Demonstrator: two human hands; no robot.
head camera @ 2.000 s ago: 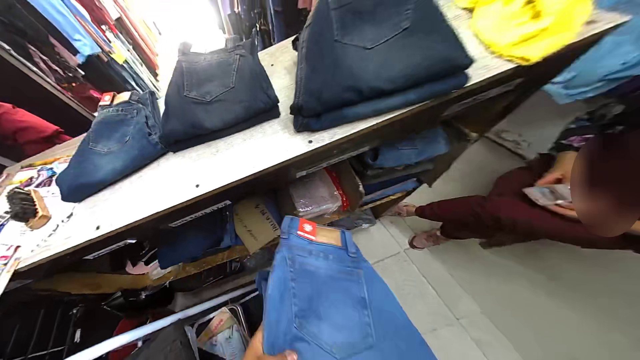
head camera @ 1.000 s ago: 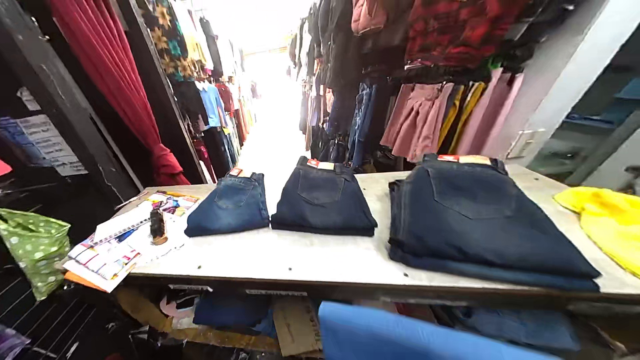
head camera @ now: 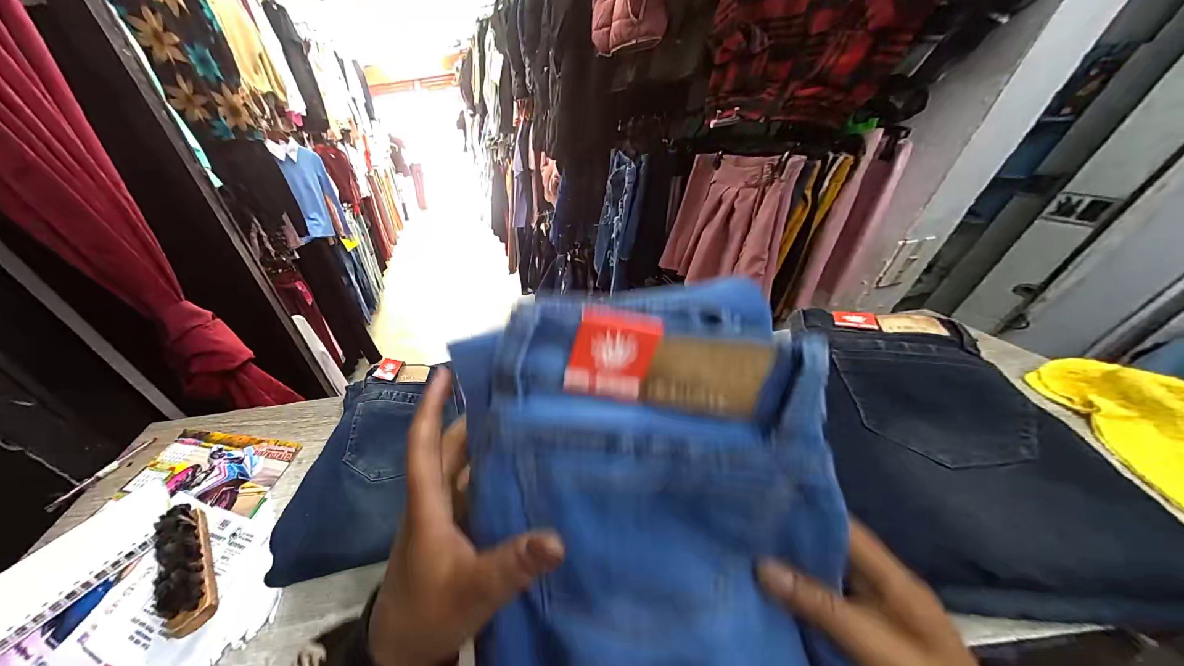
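Both my hands hold a folded pair of lighter blue jeans (head camera: 657, 518) above the counter, blurred, with a red tag and a tan patch at the waistband. My left hand (head camera: 453, 536) grips its left side, thumb across the front. My right hand (head camera: 860, 601) holds the lower right side, with its thumb on the denim. Behind and to the left lie folded dark blue jeans (head camera: 342, 490) with a red tag. Folded navy jeans (head camera: 962, 472) lie stacked to the right. The held jeans hide the middle of the counter.
On the counter's left are a wooden-backed brush (head camera: 190, 569), papers (head camera: 231, 564) and a printed picture sheet (head camera: 222, 467). Yellow cloth (head camera: 1119, 425) lies at the right edge of the counter (head camera: 1008, 347). Beyond hang pink skirts (head camera: 735, 217); a red curtain (head camera: 102, 231) is tied at left.
The lighter jeans have come up from below the counter's front edge to above it. My right hand has come into view on them. The view has swung up toward the clothes racks.
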